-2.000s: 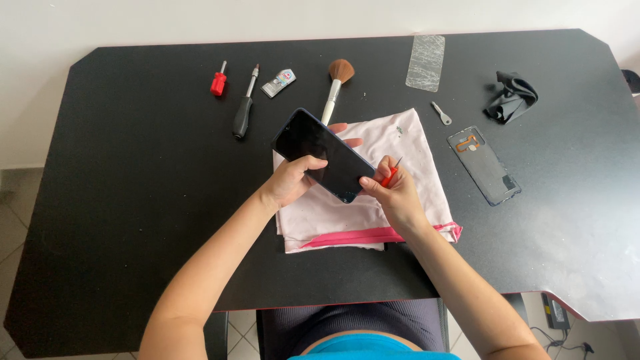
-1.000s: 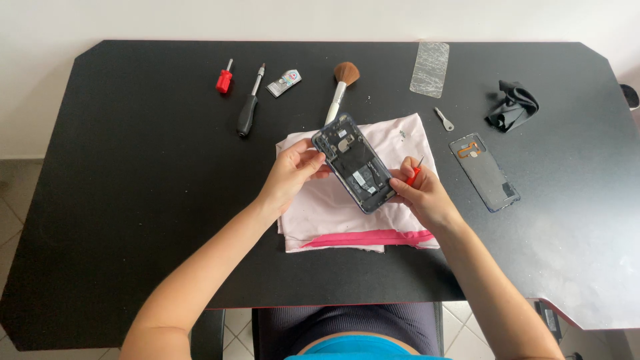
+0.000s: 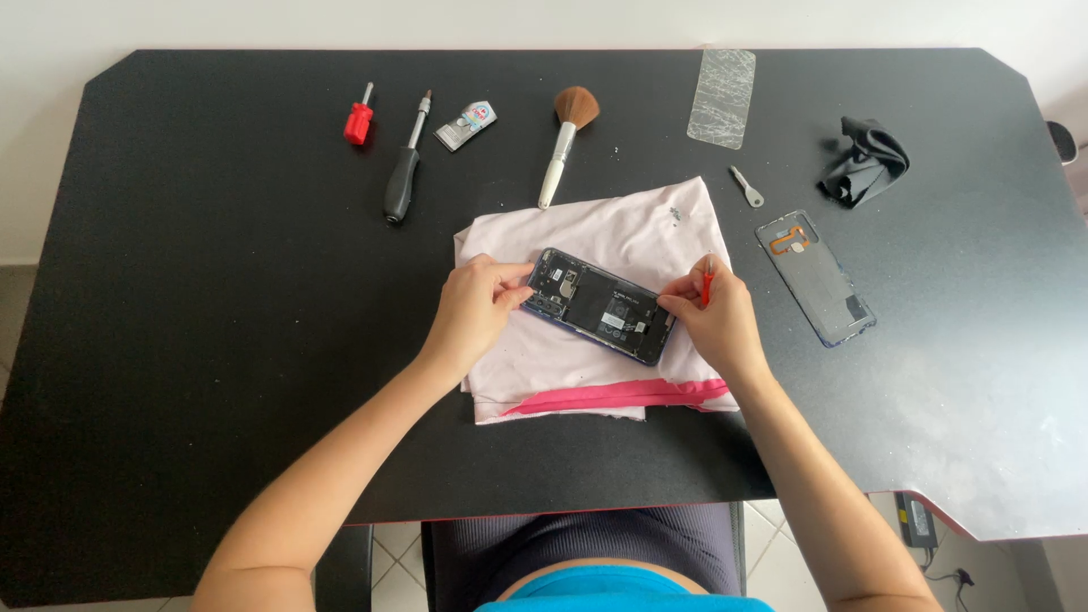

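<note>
A smartphone with its back cover off (image 3: 602, 306) lies tilted over a folded pale pink cloth (image 3: 578, 229), its battery and inner parts facing up. My left hand (image 3: 480, 310) grips the phone's left end, by the camera lenses, between thumb and fingers. At the phone's right end, the thumb and a finger of my right hand (image 3: 710, 310) pinch its edge. That hand also keeps a small red-handled tool (image 3: 707, 287) among its fingers; the tool's tip is hard to make out. Whether the phone fully rests on the cloth cannot be told.
Behind the cloth lie a red screwdriver (image 3: 359, 123), a black-handled screwdriver (image 3: 402, 183), a small packet (image 3: 466, 126) and a brush (image 3: 557, 161). To the right are a scratched clear sheet (image 3: 721, 98), a small grey key-like tool (image 3: 748, 189), a black cloth (image 3: 867, 166) and the phone's back cover (image 3: 816, 280).
The phone was screen up two seconds ago, then inside up and held steeper. Now it lies lower and more sideways over the cloth, with both hands at its ends.
</note>
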